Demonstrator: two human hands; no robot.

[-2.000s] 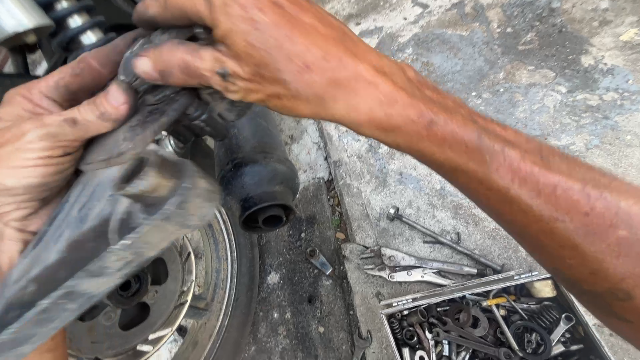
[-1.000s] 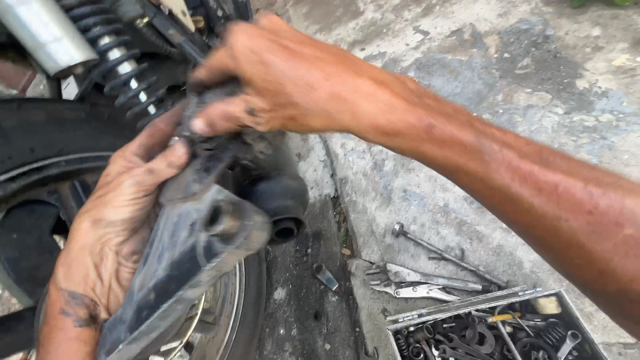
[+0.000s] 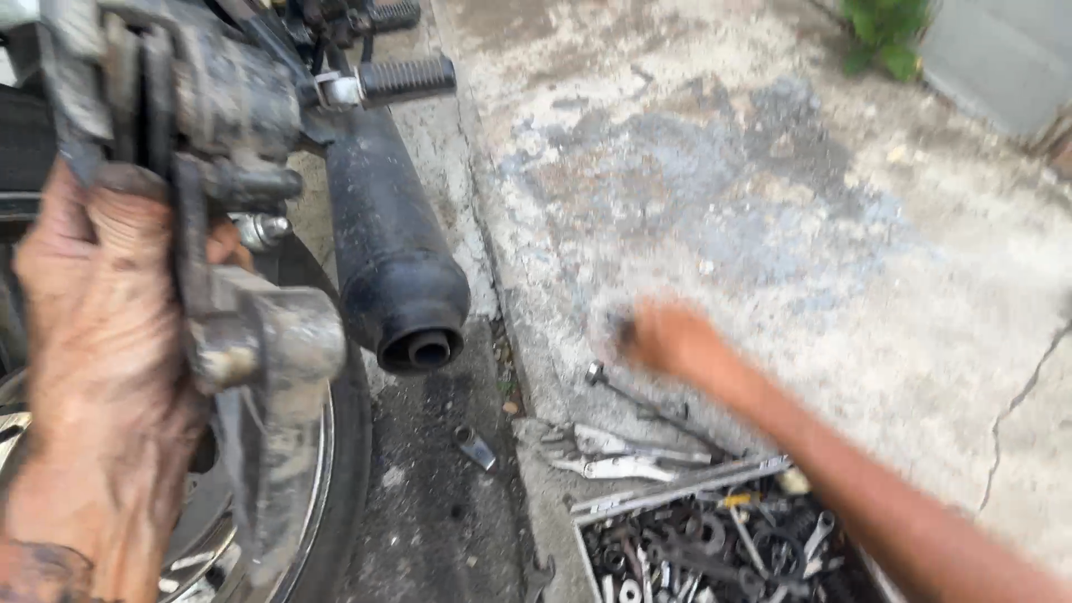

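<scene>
My left hand (image 3: pixel 109 360) grips a dirty metal motorcycle part (image 3: pixel 268 343), seemingly a swingarm, raised at the left over the wheel. My right hand (image 3: pixel 670 335) is blurred, above the concrete just beyond a long bolt (image 3: pixel 653 406); a small dark thing shows at its fingers, too blurred to name. Locking pliers (image 3: pixel 620 456) lie beside the bolt. Below them stands a metal toolbox (image 3: pixel 678 486) full of wrenches and loose hardware. The black exhaust muffler (image 3: pixel 394 234) is to the right of the held part.
A footpeg (image 3: pixel 406 79) juts out above the muffler. The wheel's tire (image 3: pixel 347 469) stands at lower left. A small metal piece (image 3: pixel 476 446) lies on the dark ground, and a wrench (image 3: pixel 540 578) lies near the toolbox. A green plant (image 3: pixel 888 33) grows by the wall at upper right.
My right hand has left the dirty part and moved right, over the concrete near the toolbox. My left hand still holds the part. The view has shifted.
</scene>
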